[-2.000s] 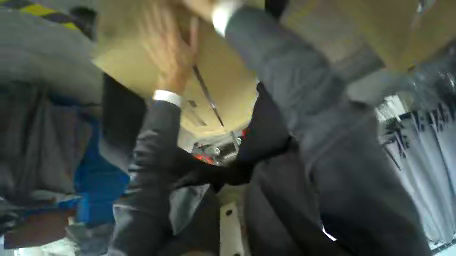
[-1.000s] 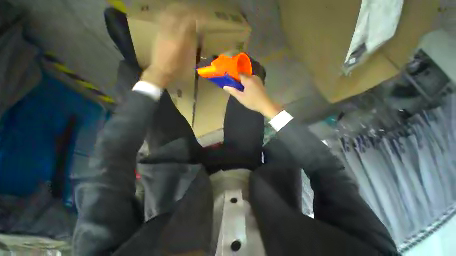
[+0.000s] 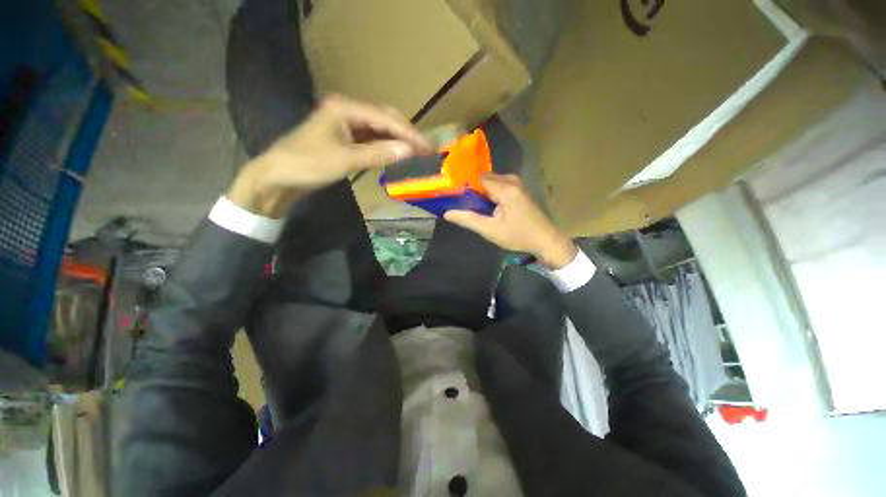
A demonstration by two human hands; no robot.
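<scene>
My right hand [image 3: 513, 221] is shut on an orange and blue tape gun [image 3: 442, 186], held above my lap. My left hand [image 3: 316, 157] is just left of the tape gun, fingers bent, its fingertips close to the tape gun's upper side. Whether they pinch the tape end cannot be told. A closed brown carton [image 3: 374, 53] stands in front of me at the top, between my legs, with a dark line along its edge. The tape gun and my left hand hide part of its near side.
A large brown carton [image 3: 622, 102] with a white strip along its edge fills the upper right. A blue mesh-sided crate [image 3: 44, 184] is at the far left. Yellow-and-black floor tape [image 3: 112, 53] runs at upper left. Pale garments [image 3: 670, 325] hang at the right.
Two seconds ago both hands were over the carton. The tape gun shows in my right hand from one second ago. My left hand has since come down from the carton to beside the tape gun.
</scene>
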